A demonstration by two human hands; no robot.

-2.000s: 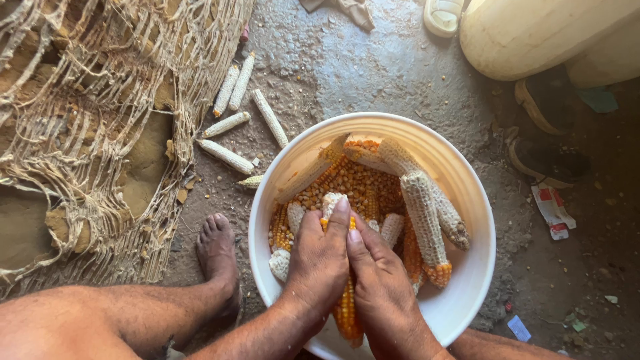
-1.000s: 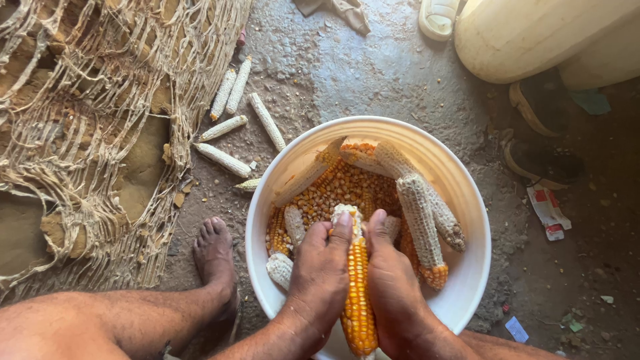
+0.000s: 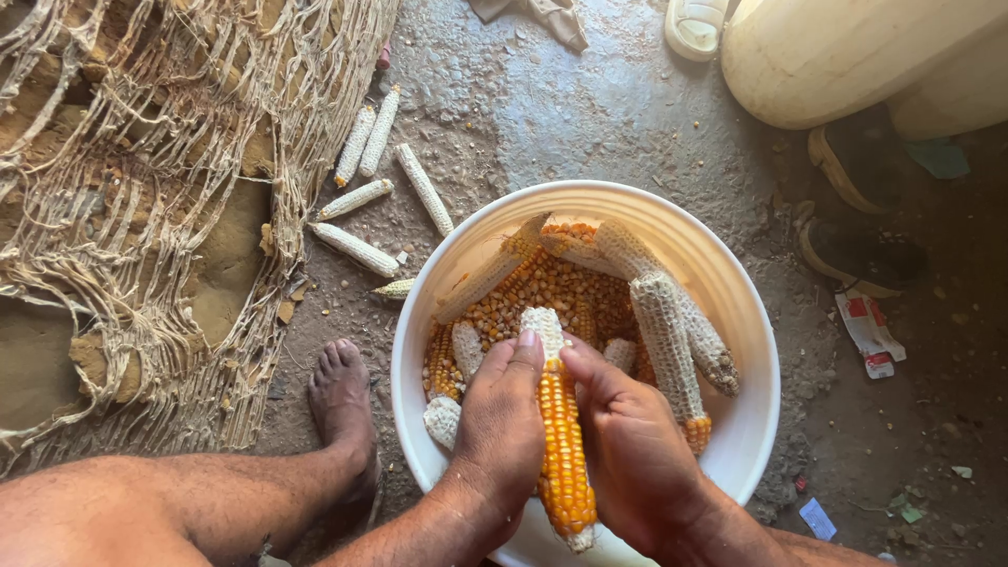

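Observation:
Between my two hands is an ear of corn (image 3: 563, 441), its far end stripped to white cob and the rest covered in orange kernels. My left hand (image 3: 504, 417) grips its left side, the thumb near the edge of the bare part. On the right side my right hand (image 3: 630, 441) holds it, thumb and finger by the uppermost kernels. Both hands are over a white plastic bucket (image 3: 768, 370). Inside lie loose corn kernels (image 3: 543, 291), a mostly bare corncob (image 3: 665, 346) with kernels at its near end, and several other cobs, some partly hidden by my hands.
Several stripped cobs (image 3: 354, 248) lie on the ground left of the bucket. A frayed fibre net (image 3: 157, 157) covers the left side, near my bare foot (image 3: 342, 394). At the upper right are a large cream plastic container (image 3: 850, 55), a light shoe (image 3: 694, 27) and dark footwear (image 3: 858, 252).
My hands have spread apart around the ear since two seconds ago, when they covered more of it. More of its far end shows as bare cob now.

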